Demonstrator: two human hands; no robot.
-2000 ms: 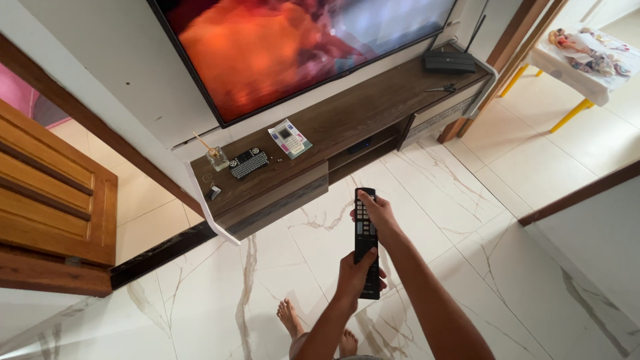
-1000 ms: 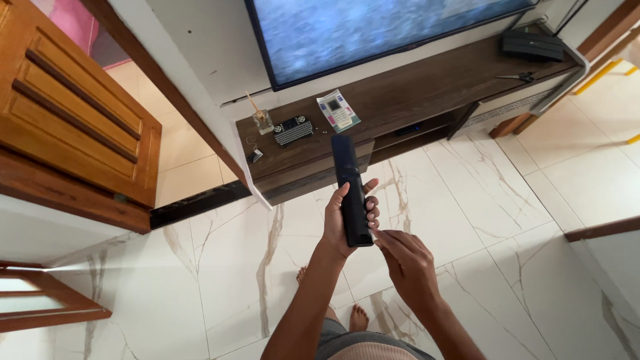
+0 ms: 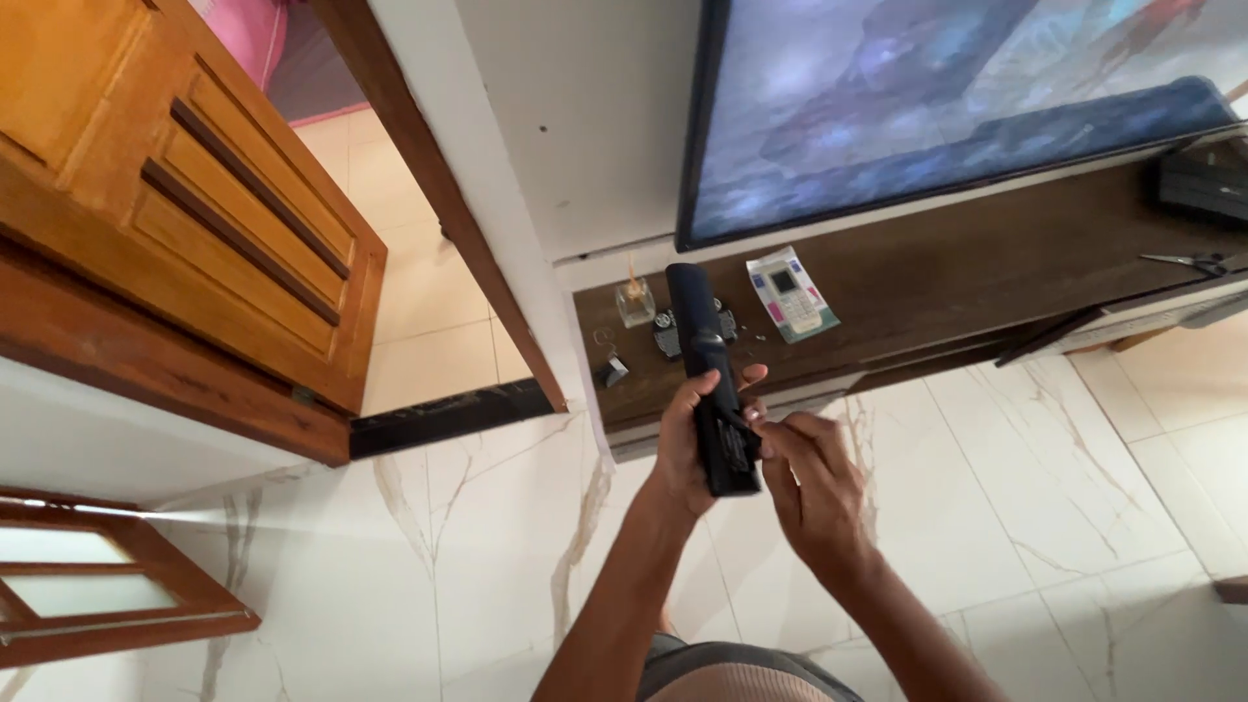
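A black remote control (image 3: 696,307) is held back side up in the middle of the view. My left hand (image 3: 685,444) grips it near its lower end, thumb on one edge and fingers around the other. At that end the battery compartment (image 3: 726,444) shows uncovered. My right hand (image 3: 814,473) is at the remote's right edge, its thumb and fingertips pinching what looks like the dark battery cover (image 3: 746,425), tilted up beside the compartment. Whether the cover is wholly detached I cannot tell.
Beyond the hands runs a dark wooden TV console (image 3: 907,258) with a reed diffuser (image 3: 635,302), a packaged calculator-like device (image 3: 792,294), scissors (image 3: 1185,261) and a black router-like box (image 3: 1204,185). A television (image 3: 936,107) hangs above. An open wooden door (image 3: 224,214) stands at left.
The remote was button side up two seconds ago and back side up one second ago. Since then its battery compartment has been uncovered. The view has turned left and come nearer the console.
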